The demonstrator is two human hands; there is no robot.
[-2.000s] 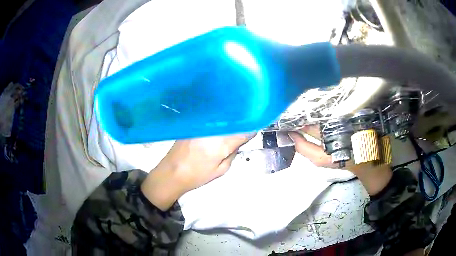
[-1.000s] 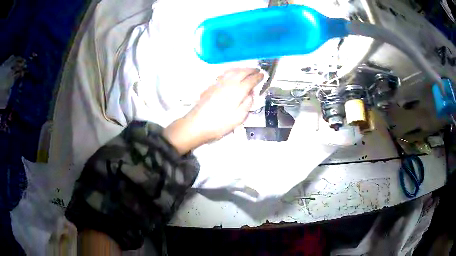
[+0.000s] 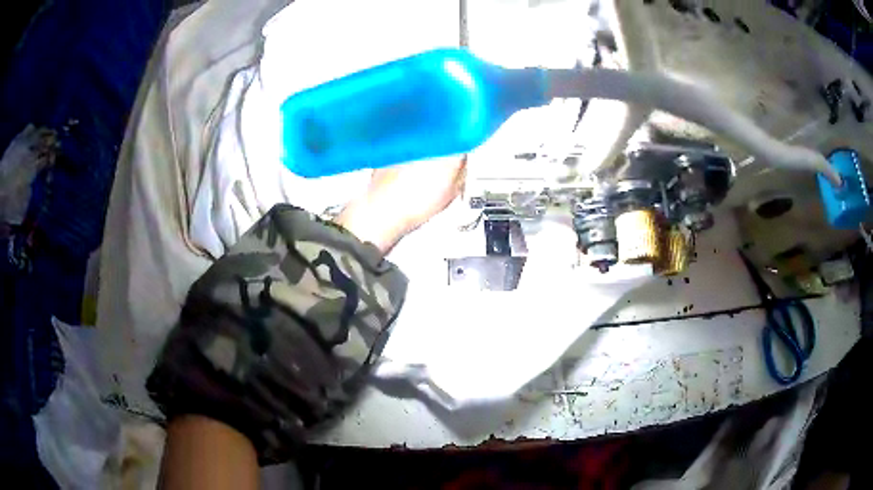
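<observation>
White fabric [image 3: 450, 345], strongly glared, covers the table beneath the sewing area. My left hand [image 3: 412, 196] lies over it left of the needle area. Its fingers are partly hidden behind the blue lamp head [image 3: 388, 113], so its grip is unclear. The steel plate [image 3: 488, 271] shows just right of and below that hand. The sewing machine's dark metal assembly [image 3: 595, 234] and brass ribbed rollers [image 3: 638, 237] stand to its right. The presser foot area is blurred by glare. My right hand is not in view.
The lamp's pale arm [image 3: 694, 105] crosses the upper right to a blue clip [image 3: 842, 189]. Blue-handled scissors [image 3: 789, 340] lie at the table's right, beside a small yellowish item [image 3: 793, 268]. Crumpled white cloth [image 3: 81, 402] is at lower left.
My right hand, at the machine two seconds ago, has left the picture. My left hand has moved up and left of the plate. The lamp's place in the picture shifts along with the view.
</observation>
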